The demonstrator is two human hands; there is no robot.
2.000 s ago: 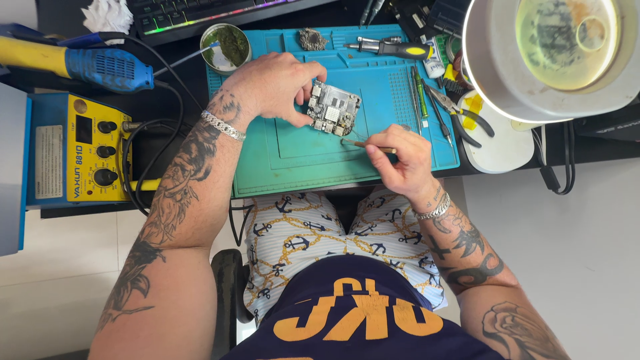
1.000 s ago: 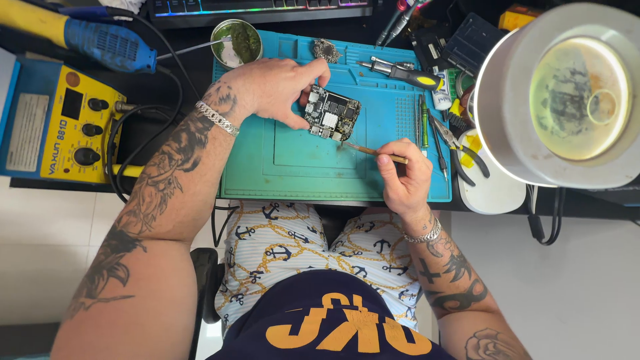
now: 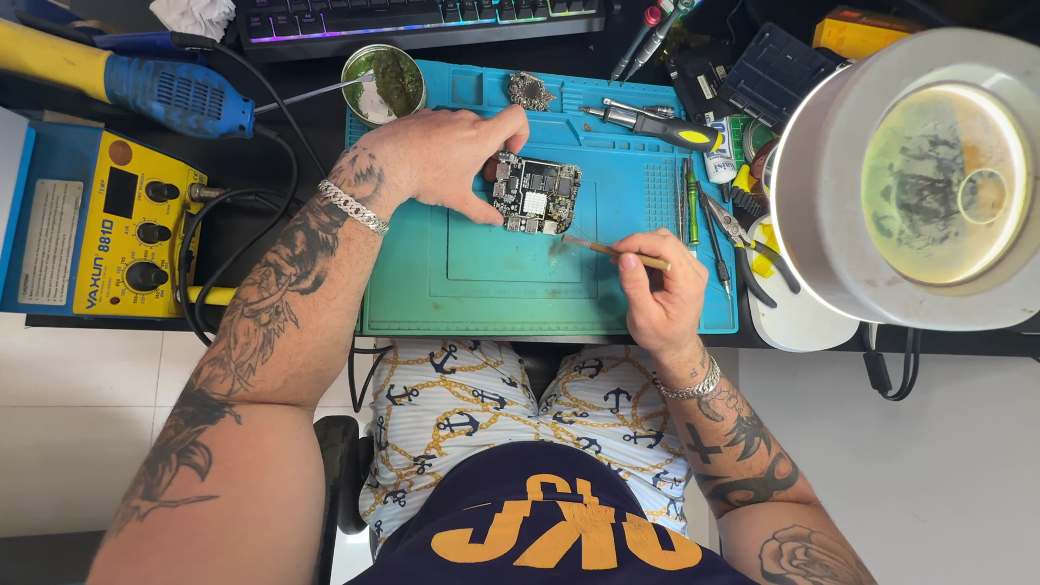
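A small black circuit board [image 3: 534,192] with a white square chip and metal ports lies on a teal silicone repair mat [image 3: 487,313]. My left hand [image 3: 451,158] grips the board by its left side, thumb at the lower corner and fingers at the upper one. In my right hand [image 3: 665,284] is a thin wooden-handled brush [image 3: 605,247], pinched between thumb and fingers. Its tip is over the mat, just below and right of the board's lower right corner; whether it touches the mat I cannot tell. Near that tip the mat has a brownish smudge.
A round tin [image 3: 383,84] of green paste stands behind my left hand, near a wire-wool tip cleaner [image 3: 530,91]. To the right lie a screwdriver [image 3: 674,130], tweezers and pliers [image 3: 735,231], beneath a ring-lit magnifier lamp [image 3: 821,203]. A yellow-blue hot-air station [image 3: 134,236] is at left.
Over the last second the brush tip has moved from the board's lower right corner to just off it. My left hand keeps its hold on the board.
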